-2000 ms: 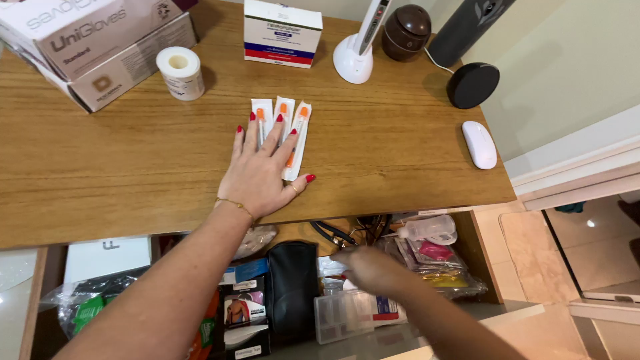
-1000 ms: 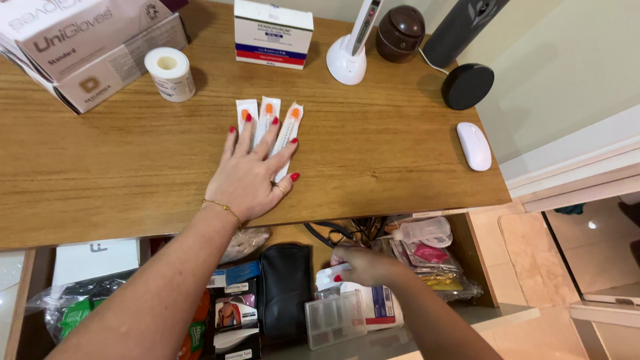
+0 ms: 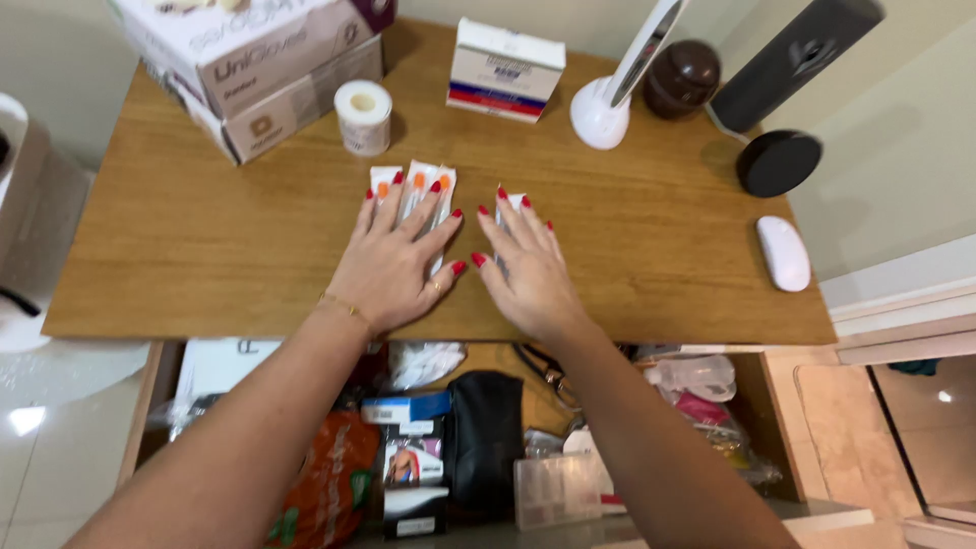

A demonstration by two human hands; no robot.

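My left hand [image 3: 400, 263] lies flat with spread fingers on several wrapped syringes with orange caps [image 3: 418, 181], side by side on the wooden tabletop [image 3: 229, 259]. My right hand [image 3: 530, 267] rests palm down just to the right, its fingers over a small white packet [image 3: 516, 201]; most of that packet is hidden, so its contents cannot be told. Behind my left hand stands a roll of white tape [image 3: 364, 118]. A white box with blue and red bands [image 3: 505, 70] is upright at the back.
Glove boxes [image 3: 267, 91] are stacked back left. A white lamp base [image 3: 601, 114], brown round object [image 3: 681, 78], black disc-shaped device [image 3: 778, 162] and white mouse [image 3: 784, 253] stand right. Below, the open drawer holds a black pouch [image 3: 486, 438], clear plastic case [image 3: 557, 492] and orange bag [image 3: 335, 473].
My right hand has come up out of the drawer onto the tabletop, where a white packet now lies under its fingers. My left hand stays on the wrapped syringes.
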